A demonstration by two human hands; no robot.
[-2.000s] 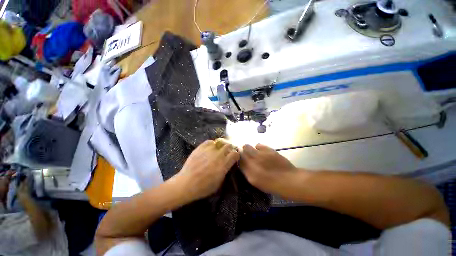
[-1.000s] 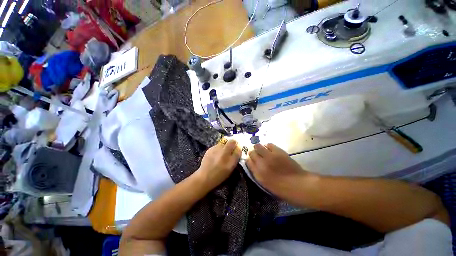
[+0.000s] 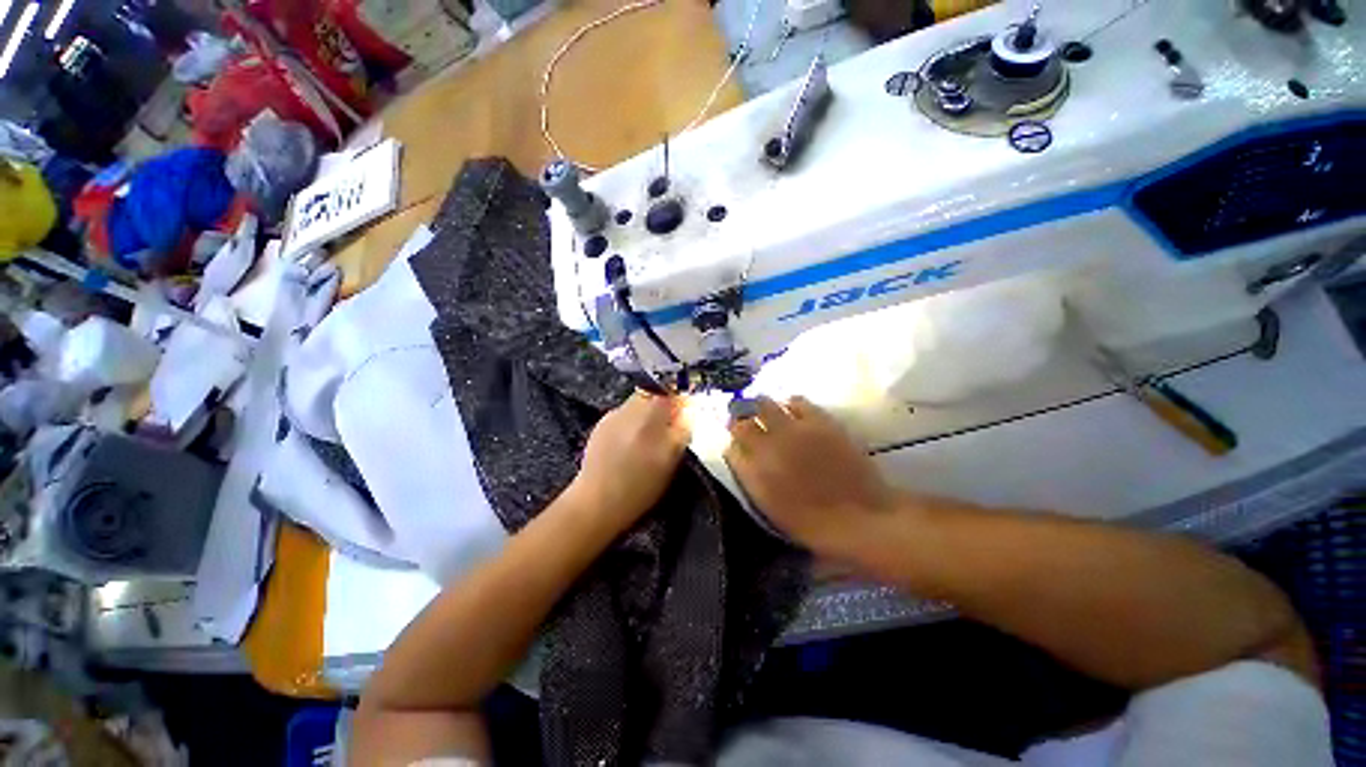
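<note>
The dark speckled fabric runs from behind the machine head, past the presser foot, and hangs over the table's front edge. Light grey fabric lies attached or against it on the left. My left hand grips the cloth just left of the needle area. My right hand holds the cloth edge right of it, fingers close to the presser foot. The lamp glare washes out the cloth between my fingertips. The white sewing machine stands over the work.
A thin tool with an orange-green handle lies right on the bed. A pale lump sits under the machine arm. A number card lies on the brown board. Scraps and coloured bundles fill the left. A blue basket is at far right.
The view has shifted, so the machine appears further left. Both hands stay at the needle area; my right hand's fingers have spread slightly on the cloth and sit nearer the presser foot.
</note>
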